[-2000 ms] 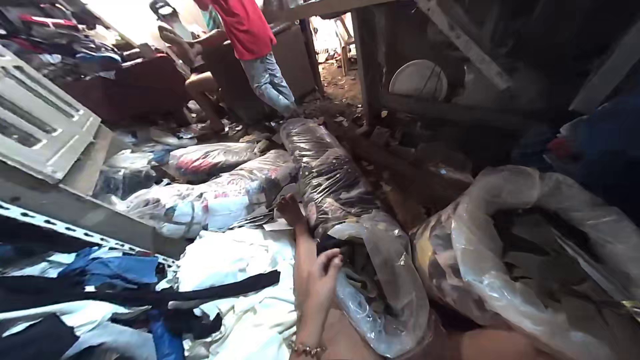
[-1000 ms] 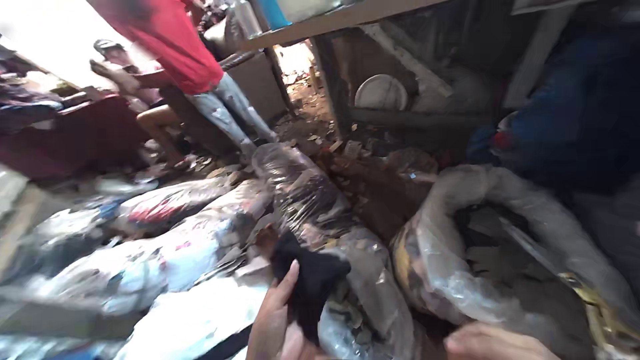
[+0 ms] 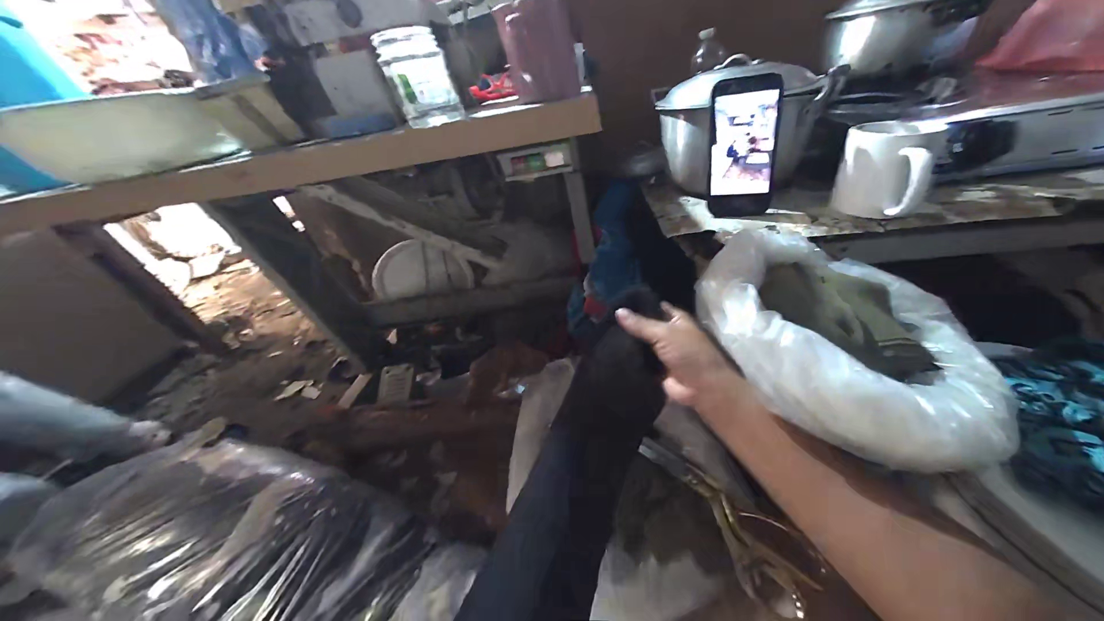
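Note:
My right hand (image 3: 681, 349) grips the upper end of a long black cloth (image 3: 595, 448), which stretches down to the lower edge of the view. Right of the hand, an open clear plastic sack (image 3: 802, 388) with a thick rolled rim holds olive-green cloth (image 3: 849, 315). Below my wrist lies a metal tool with looped handles (image 3: 755, 543), apparently scissors, over another plastic sack with dark contents. Blue cloth (image 3: 614, 233) is just beyond my hand. My left hand is out of view.
A phone (image 3: 744, 142) leans on an aluminium pot (image 3: 686, 138) beside a white mug (image 3: 884, 168). A wooden table (image 3: 328, 159) bears a glass jar (image 3: 418, 78) and a basin (image 3: 112, 138). A plastic bag of clothes (image 3: 241, 535) fills the lower left. Litter covers the floor.
The view has swung far to the right, and the people have left it. The black cloth was at my left hand one second ago; my right hand now holds its upper end.

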